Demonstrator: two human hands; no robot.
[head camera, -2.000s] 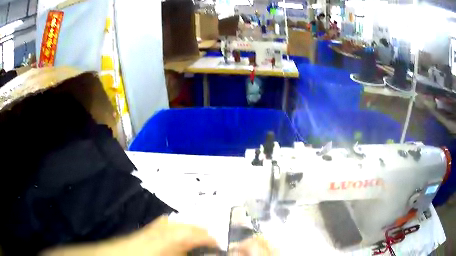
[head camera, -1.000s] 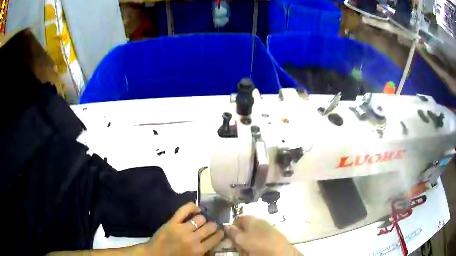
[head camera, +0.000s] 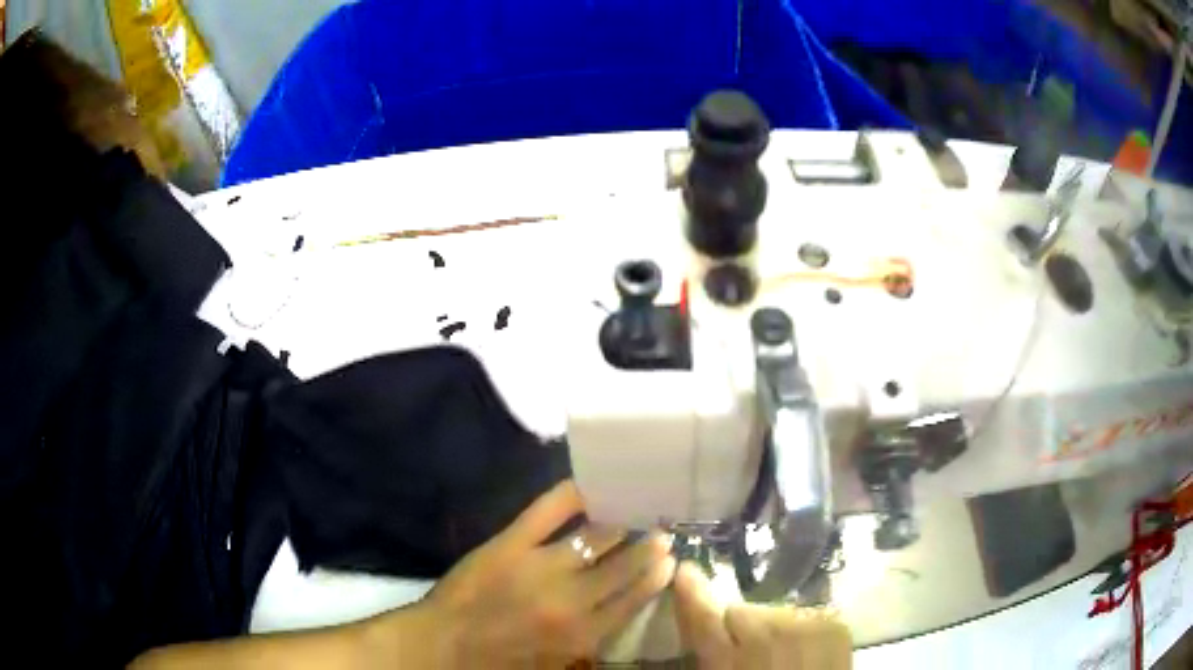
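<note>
A white sewing machine head (head camera: 667, 445) stands in front of me, its needle area partly hidden behind the head and my fingers. A black fabric piece (head camera: 406, 458) lies flat on the table left of the head, its right end running under my left hand. My left hand (head camera: 543, 589), with a ring on one finger, presses on the fabric's right end beside the needle area. My right hand (head camera: 746, 628) is at the bottom edge, partly cut off, its fingertips close to the left fingertips under the head. What the right fingertips hold cannot be made out.
A heap of black pieces (head camera: 105, 393) fills the left side. Black scraps (head camera: 502, 318) and a thin reddish-brown strip (head camera: 451, 229) lie on the white table (head camera: 366, 295). A dark flat object (head camera: 1023, 537) lies under the arm, red cord (head camera: 1151, 537) at right. A blue bin (head camera: 550, 66) stands behind.
The view has tipped down and moved closer to the machine head. Both hands, blurred at the bottom edge at first, are now at the needle area, with the black piece stretching left from my left hand.
</note>
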